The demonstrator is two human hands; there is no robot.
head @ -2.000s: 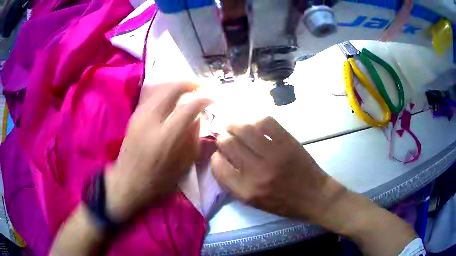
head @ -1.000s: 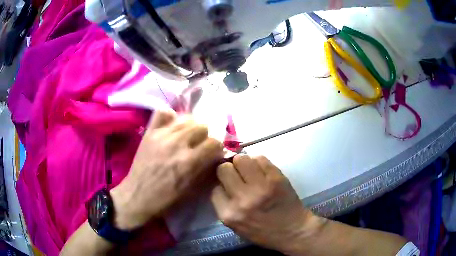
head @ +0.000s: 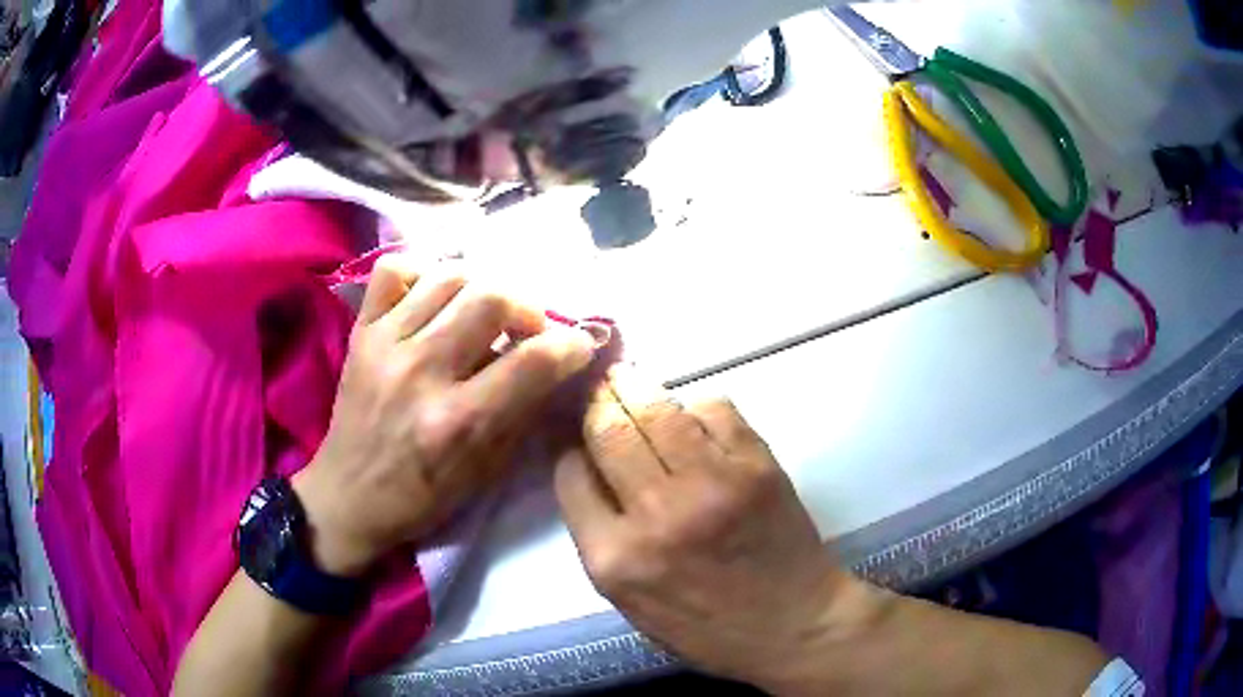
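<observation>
The bright magenta-pink garment point(head: 205, 395) lies heaped at the left, with a pale lilac-white piece point(head: 316, 181) beside it. My left hand point(head: 443, 395), with a dark watch on the wrist, is closed on the pale and pink cloth. A small dark-pink edge point(head: 584, 324) sticks out at its fingertips. My right hand point(head: 695, 524) has its fingertips pinched together against the same small edge, touching the left fingertips. What exactly the right fingers pinch is hidden. Both hands are in front of the sewing machine head point(head: 450, 95).
Scissors with yellow and green handles point(head: 1002, 164) lie right of the machine. Pink offcuts and a curled pink strip point(head: 1138, 334) lie beside them. A small blue-and-dark looped tool point(head: 757, 82) is behind the presser area. A ruled band point(head: 954, 524) follows the table's curved front edge.
The view has shifted over the machine. Both hands have moved from near the needle toward the front edge with the cloth. The small pink edge has turned and is now mostly covered by the fingers.
</observation>
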